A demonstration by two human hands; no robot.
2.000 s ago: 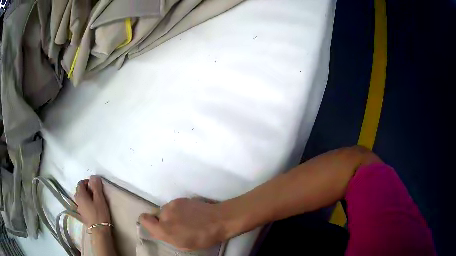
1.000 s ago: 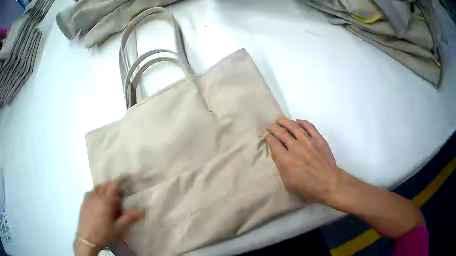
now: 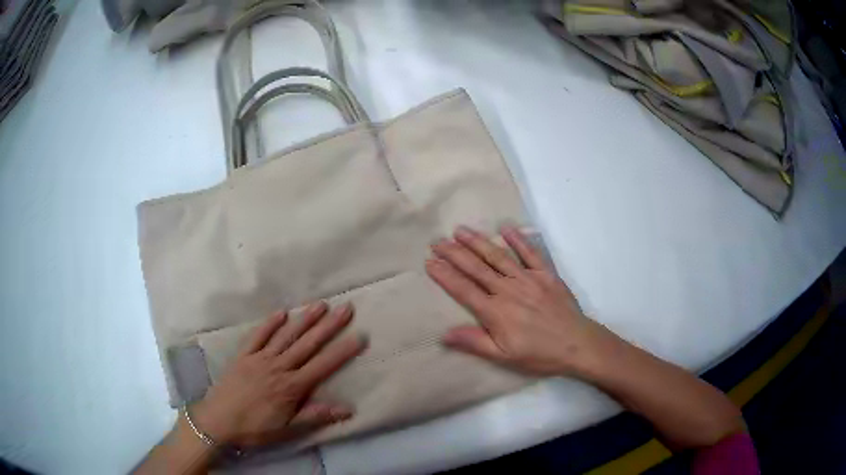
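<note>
A beige tote bag (image 3: 315, 223) lies flat on the white table, its top edge away from me. Its handles (image 3: 339, 70) extend beyond the top edge. The bottom panel (image 3: 399, 348) is folded up over the front, with a grey corner patch (image 3: 190, 371) showing at its left end. My left hand (image 3: 283, 376) lies palm down on the panel's left part, fingers spread. My right hand (image 3: 510, 306) lies flat near the panel's right end, fingers spread, partly covering the other grey end. Neither hand grips anything.
The white table (image 3: 640, 232) has a curved-looking right edge. An unfolded bag pile (image 3: 714, 83) with yellow strips lies at the far right. Loose bags (image 3: 195, 23) lie beyond the handles. A folded bag stack (image 3: 19, 46) is at the far left. Dark floor with a yellow line (image 3: 770, 371) shows at lower right.
The bottom panel is now folded up over the bag's front and lies flat. Both hands have moved inward onto it. Earlier still, the view was turned and both hands were on a bag at the lower left.
</note>
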